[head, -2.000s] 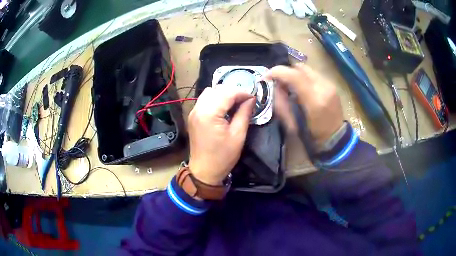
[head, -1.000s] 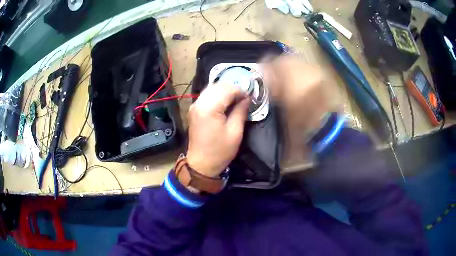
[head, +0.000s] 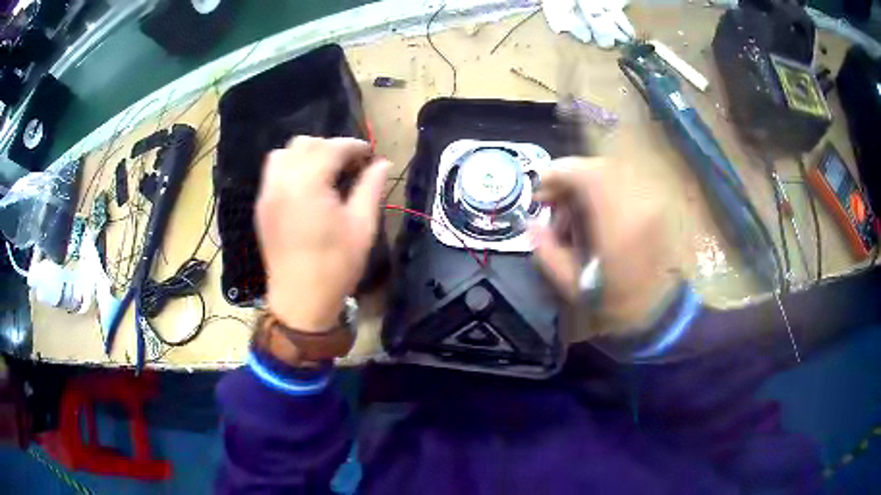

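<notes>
The front case half (head: 454, 334) lies on the bench in front of me, with the speaker driver (head: 491, 179) face down in its upper part. Thin red and dark speaker wires (head: 411, 211) run from the driver towards the rear case half (head: 290, 97) on the left. My left hand (head: 317, 227) is over the rear case half, fingers curled and thumb apart; I see nothing in it. My right hand (head: 613, 242) is blurred at the driver's right edge. A small silvery thing shows by its fingers; what it holds is unclear.
A blue corded tool (head: 700, 155), an orange-edged multimeter (head: 843, 200) and a black box (head: 773, 82) lie right. A black wand-like tool (head: 159, 218), coiled cable and blue-handled pliers (head: 126, 314) lie left. White gloves (head: 589, 19) lie behind. A red frame (head: 111, 425) stands below the bench.
My left hand has left the driver and moved left over the rear case half, uncovering the driver and triangular ribs. My right hand remains near the driver's right side. The whole view has shifted slightly.
</notes>
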